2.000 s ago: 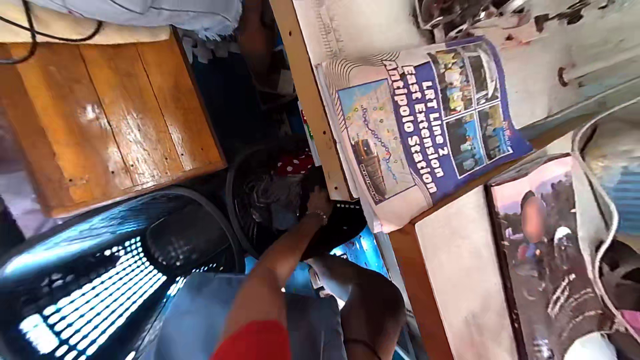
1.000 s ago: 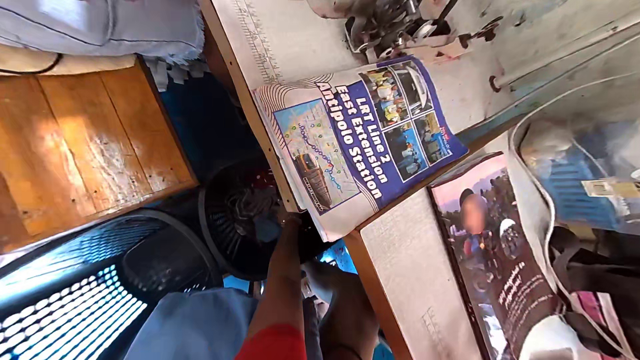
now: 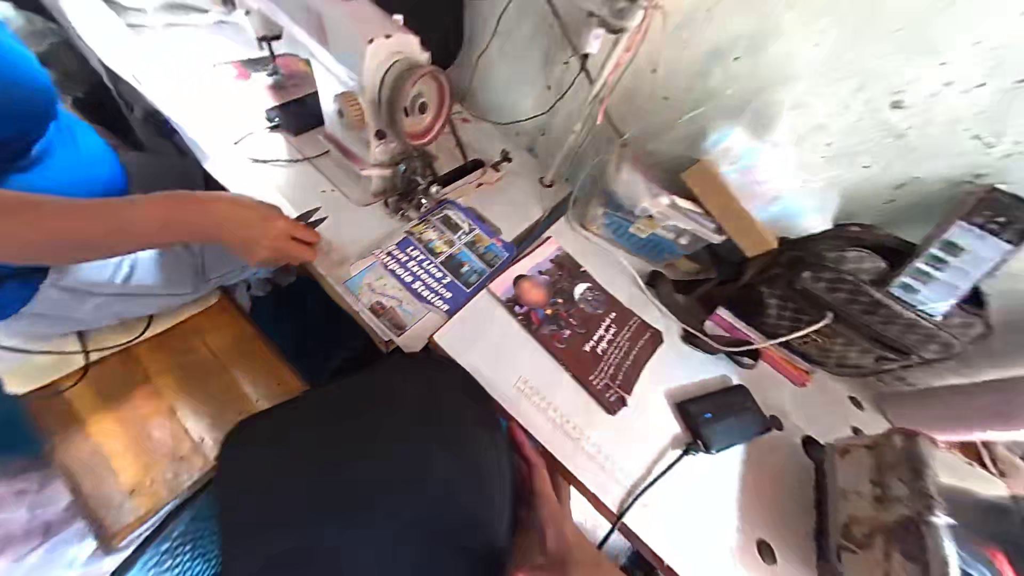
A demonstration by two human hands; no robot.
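A large dark rounded object (image 3: 368, 472), perhaps a plastic bin, fills the lower middle of the head view, close to the camera. My right hand (image 3: 540, 504) is at its right edge, with the fingers around the side and partly hidden by it. My left hand is not visible. Beyond the object, at the table's edge, lie a printed booklet with a map and photos (image 3: 436, 268) and a brown-and-pink printed leaflet (image 3: 576, 324).
From the left a co-worker's hand (image 3: 268, 232) holds small dark scissors (image 3: 310, 218) over the table, near a sewing machine (image 3: 416, 104). A wooden bench (image 3: 168, 408) stands at lower left. A patterned bag (image 3: 864, 296) and a black box with a cable (image 3: 724, 418) lie at right.
The view has swung up to the table and a co-worker. The dark rounded object now fills the lower middle; earlier my arm reached down among dark baskets below the table's edge.
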